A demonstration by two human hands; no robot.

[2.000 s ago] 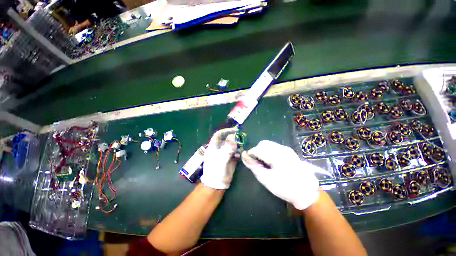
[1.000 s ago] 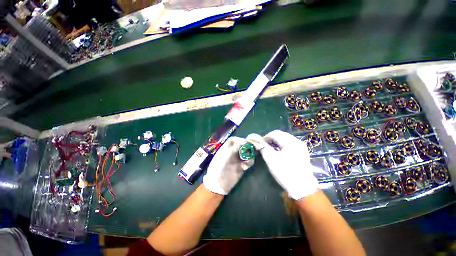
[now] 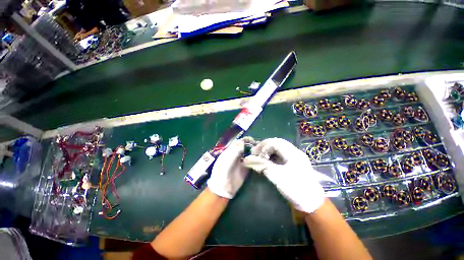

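My left hand (image 3: 229, 170) and my right hand (image 3: 287, 170), both in white gloves, meet over the middle of the green bench. My left hand holds a small green-toned stator (image 3: 248, 148) between its fingertips; the fingers mostly hide it. My right thumb and fingertips are pinched at the same part; whether they grip something of their own is hidden. A long slim black-white-red box (image 3: 244, 119) lies diagonally just behind my hands. To the right, a clear blister tray (image 3: 333, 172) holds rows of copper-brown wound stators (image 3: 379, 144).
A clear tray (image 3: 61, 213) with red-wired parts stands at the left, beside small motors (image 3: 152, 151) with lead wires. A round pale disc (image 3: 206, 84) and a small wired part (image 3: 254, 86) lie on the green belt. Papers (image 3: 219, 20) lie beyond. A white board (image 3: 442, 101) is at the far right.
The green face of the stator, visible a second ago, is now mostly covered as my right fingers close over it. The pale disc and small wired part have shifted right relative to the box.
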